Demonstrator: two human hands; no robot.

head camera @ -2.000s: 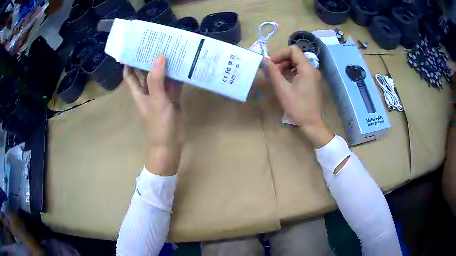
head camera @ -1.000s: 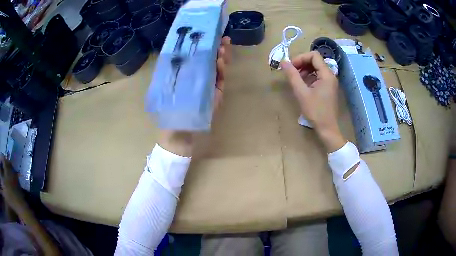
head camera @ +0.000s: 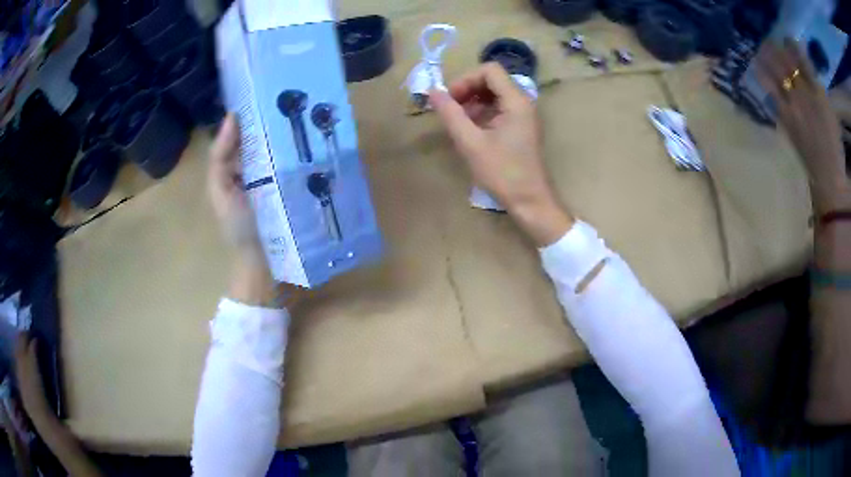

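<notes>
My left hand (head camera: 229,186) holds a light-blue and white retail box (head camera: 322,149) upright at the left. Three fan pictures show on its blue side, and small text shows on its white side. The top of the box is cut off by the frame's edge. My right hand (head camera: 495,135) pinches a coiled white USB charging cable (head camera: 428,71) above the table, to the right of the box. Behind my right hand is a dark fan head (head camera: 509,56). The rest of that fan is mostly hidden by the hand, with a white sleeve end (head camera: 485,199) showing below.
Dark fan head housings (head camera: 149,135) are stacked at the left, and more (head camera: 664,30) lie at the back right. Another white cable (head camera: 676,138) and small metallic parts (head camera: 597,61) lie on the brown covering (head camera: 597,233). At the right, another person's hand (head camera: 793,93) holds a blue box (head camera: 810,37).
My left hand has turned the box from its text side to its fan-picture side. The standing box at the right has left the table, and another person's hand now holds a box there. The view has shifted.
</notes>
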